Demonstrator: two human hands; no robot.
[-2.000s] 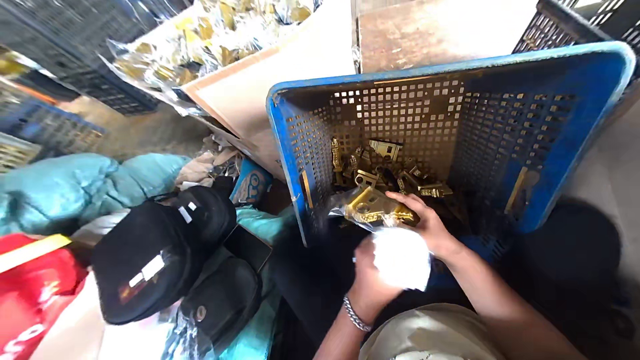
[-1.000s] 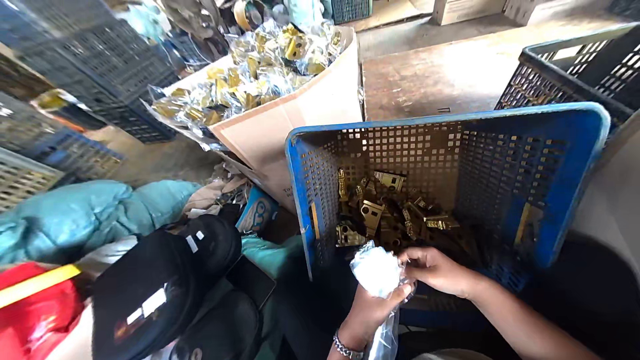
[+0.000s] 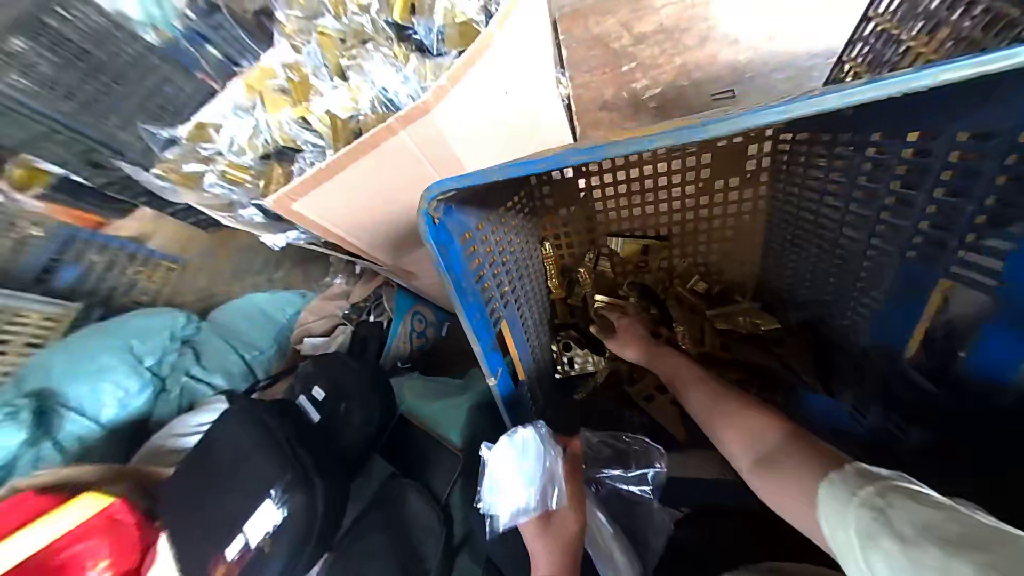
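My right hand (image 3: 628,332) reaches down into a blue plastic crate (image 3: 512,164), its fingers at a gold-coloured metal piece (image 3: 610,302) among several more at the bottom. Whether the fingers have closed on it cannot be made out. Below the crate's near left corner, my left hand (image 3: 560,512) holds a wad of clear plastic bags (image 3: 522,472). An open clear plastic bag (image 3: 624,472) spreads to the right of that hand's fingers, with no metal piece visible in it.
Bagged gold-coloured parts (image 3: 304,104) fill a cardboard box (image 3: 416,144) at the upper left. Teal sacks (image 3: 144,360), black bags (image 3: 256,472) and a red item (image 3: 76,528) lie left of the crate. A dark crate (image 3: 928,40) stands behind at the right.
My right hand has gone from beside my left hand down into the crate. The bagged metal piece held two seconds ago is no longer in my hands. The view has moved closer to the crate.
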